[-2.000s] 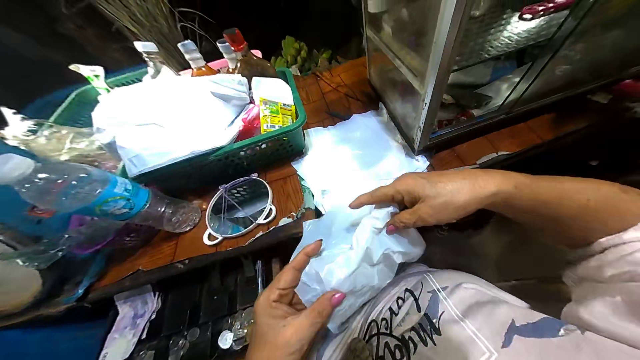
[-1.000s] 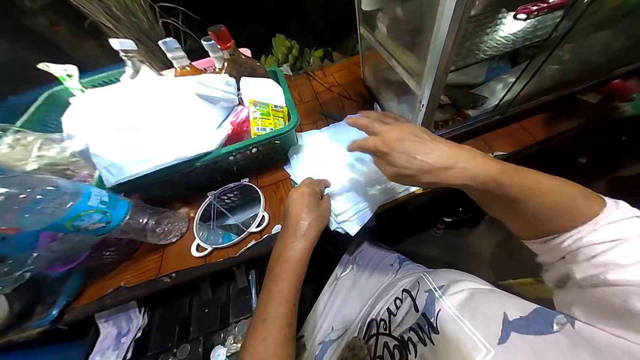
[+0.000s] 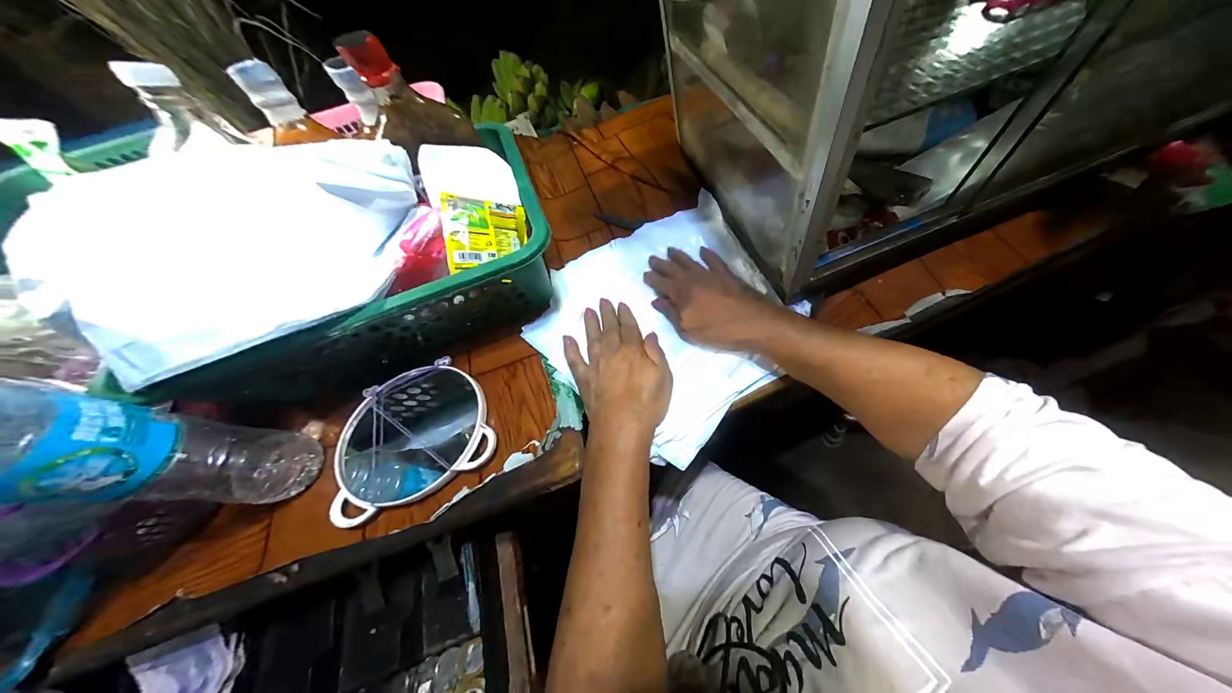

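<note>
A stack of thin white sheets, paper or plastic [image 3: 695, 399], lies spread on the wood-patterned counter [image 3: 616, 164], its near corner hanging over the edge. My left hand [image 3: 619, 371] rests palm down on its near left part, fingers apart. My right hand [image 3: 707, 298] lies flat on the upper right part, beside the glass cabinet's corner. Neither hand grips anything. To the left of the sheets lies a round white-framed mirror [image 3: 414, 438] with two small handles.
A green plastic basket [image 3: 534, 226] at the left holds bottles, sachets and a large white sheet or bag [image 3: 221, 241]. A plastic bottle [image 3: 241, 462] lies in front of it. The glass cabinet [image 3: 818, 144] stands at the right. A coin tray [image 3: 452, 669] sits below the counter.
The white sheets, bunched near my lap two seconds ago, now lie flatter on the counter. My right hand has come down onto them, and my left hand has opened out flat.
</note>
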